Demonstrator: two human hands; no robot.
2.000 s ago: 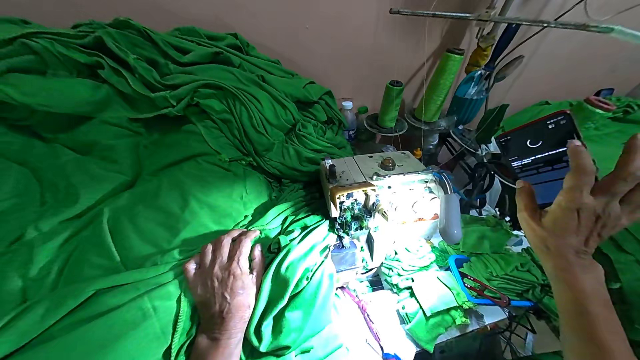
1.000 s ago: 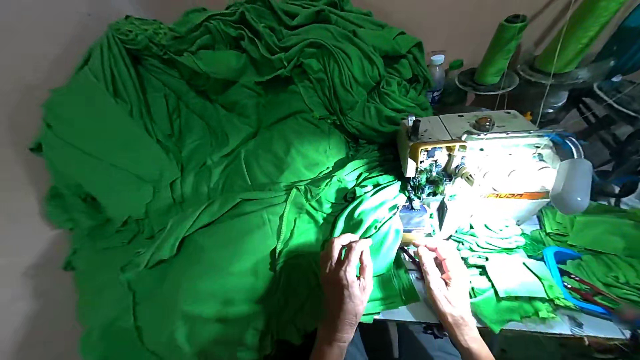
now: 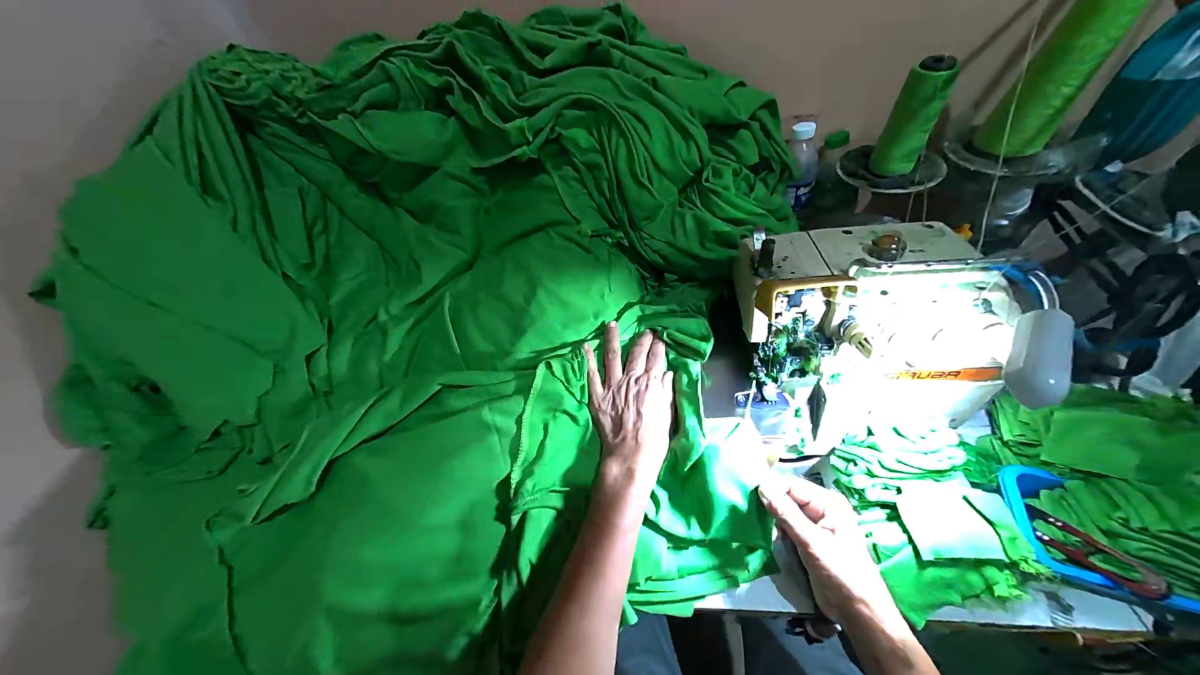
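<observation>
My left hand (image 3: pixel 631 408) lies flat, palm down with fingers spread, on a green fabric piece (image 3: pixel 553 431) at the middle of the view. My right hand (image 3: pixel 816 530) pinches the edge of a green cloth (image 3: pixel 717 478) between thumb and fingers, just in front of the needle area of a sewing machine (image 3: pixel 881 328). The machine's lamp lights that cloth strongly. A large heap of green fabric (image 3: pixel 403 244) fills the left and centre, reaching the machine's left side.
Green thread cones (image 3: pixel 914 117) stand behind the machine beside a small bottle (image 3: pixel 803 164). Right of the needle area lie small folded green pieces (image 3: pixel 895 459). A blue tray (image 3: pixel 1022 483) holds red-handled scissors (image 3: pixel 1097 553) near the table's front edge.
My left hand has moved up and away from the table's front edge onto the fabric. The right hand has moved slightly toward me. Two seconds ago it was raised by a phone at the right.
</observation>
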